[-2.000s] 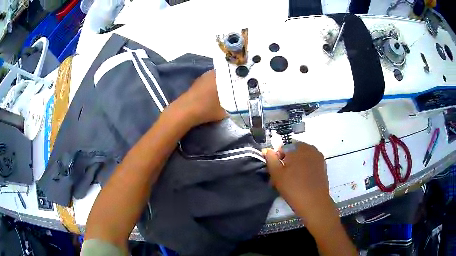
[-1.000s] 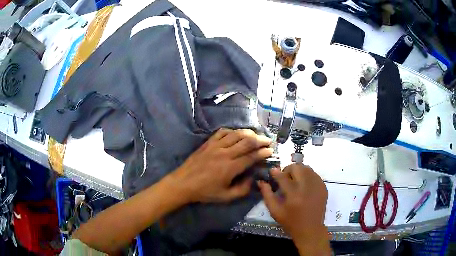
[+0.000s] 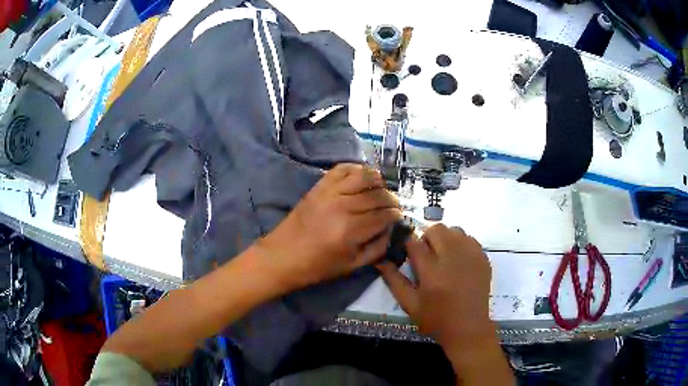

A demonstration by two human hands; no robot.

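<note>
The dark grey garment body (image 3: 234,143) with white stripes lies left of the needle and hangs over the table's front edge. My left hand (image 3: 339,219) holds its cloth down just left of and in front of the presser foot. My right hand (image 3: 437,275) pinches a dark fabric edge (image 3: 398,243) close in front of the foot. The fingertips of both hands nearly meet there. The white sewing machine (image 3: 468,105) stands behind my hands. Its needle point and the seam are hidden by my fingers.
Red-handled scissors (image 3: 581,283) and a pink and blue pen (image 3: 646,282) lie right of the machine. A black band (image 3: 567,113) crosses the machine head. A dark thread cone (image 3: 594,35) stands behind. A neighbouring machine (image 3: 34,124) is at far left, beside tan tape (image 3: 94,234).
Over two seconds my left hand came from behind the cloth to its top by the foot. The striped edge at the foot went out of sight. Lately both hands barely moved; the view shifted.
</note>
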